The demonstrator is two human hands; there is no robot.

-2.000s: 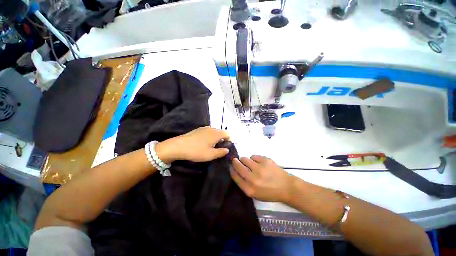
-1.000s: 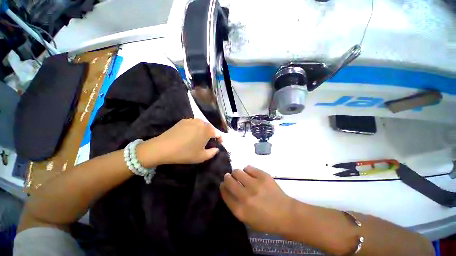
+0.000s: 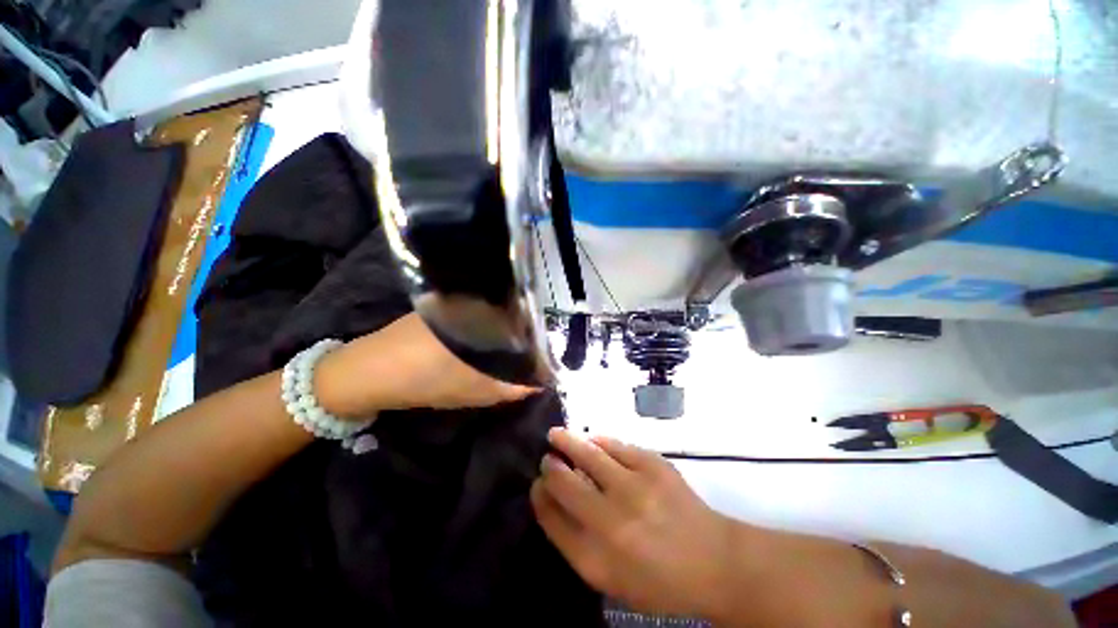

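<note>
The black cloth workpiece [image 3: 405, 503] lies bunched over the table's front left and down toward my lap. My left hand [image 3: 423, 362] lies on the cloth, a finger and thumb at its right edge; the take-up guard [image 3: 460, 160] hides part of this hand. My right hand [image 3: 625, 503] pinches the same edge a little nearer to me, fingers curled. The edge lies just below and left of the machine's needle area [image 3: 574, 337]. The needle tip and presser foot cannot be made out clearly.
The white machine head [image 3: 736, 86] looms close above, with its tension dial [image 3: 794, 288]. Snips [image 3: 913, 427] and a black strap [image 3: 1048, 466] lie at right. A phone [image 3: 897, 326] lies under the arm. A dark panel [image 3: 86, 258] rests on a brown board [image 3: 184, 245] at far left.
The view has moved much closer to the machine head, so the guard and dial look larger. The cloth edge and both hands are nearer the needle area, and the guard now covers part of my left hand.
</note>
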